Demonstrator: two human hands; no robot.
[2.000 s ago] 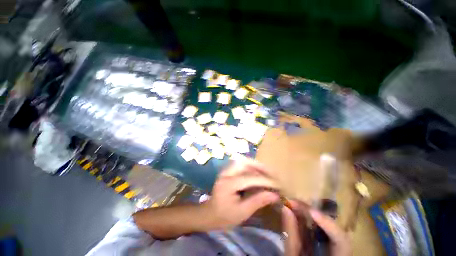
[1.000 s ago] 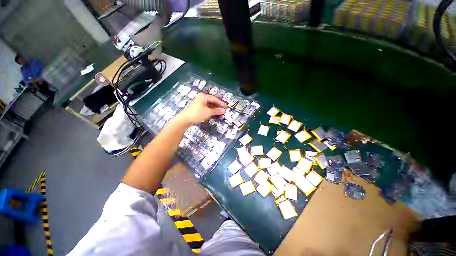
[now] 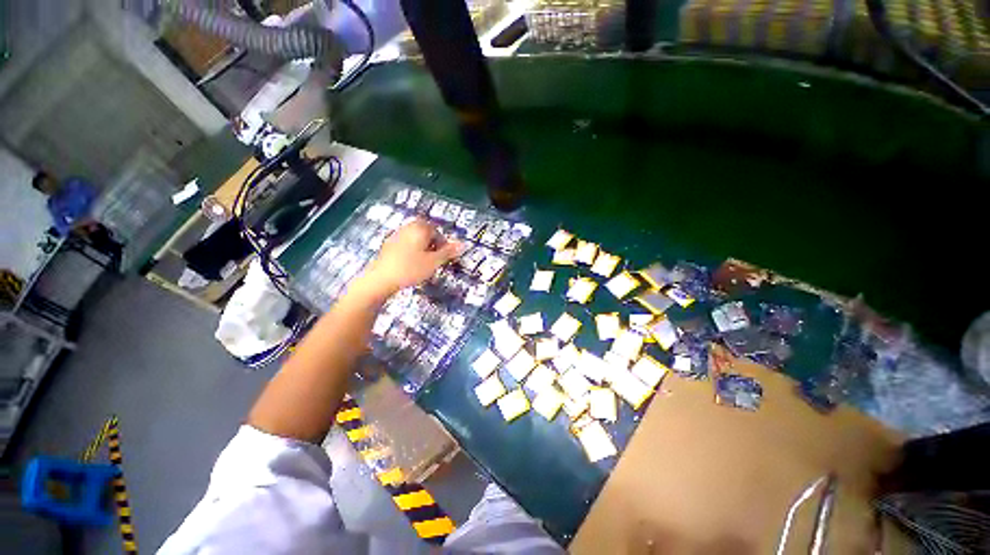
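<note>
My left hand [image 3: 418,260] reaches over the clear blister tray [image 3: 407,352], its fingertips down at the pockets in the tray's upper right part. Many pockets hold small silver and dark units. Whether the fingers hold a unit is too small to tell. White battery cells with yellow edges [image 3: 595,440] lie scattered on the green mat, right of the tray. Blue circuit boards [image 3: 739,391] lie at the top of the brown cardboard [image 3: 695,477]. A thin bent silvery rod [image 3: 801,518] and a slim metal tip show at the bottom right. My right hand is not visible.
A dark post [image 3: 472,108] stands behind the tray. Black cables [image 3: 255,206] and a white bag [image 3: 255,317] are at the left. A clear crumpled plastic bag [image 3: 923,379] lies right of the boards. A person [image 3: 72,204] is far left, with a blue stool [image 3: 67,488] on the floor.
Two seconds ago both hands were together over the cardboard. My left hand then went to the tray and remains there, slightly shifted. My right hand has left the picture, and the view has turned.
</note>
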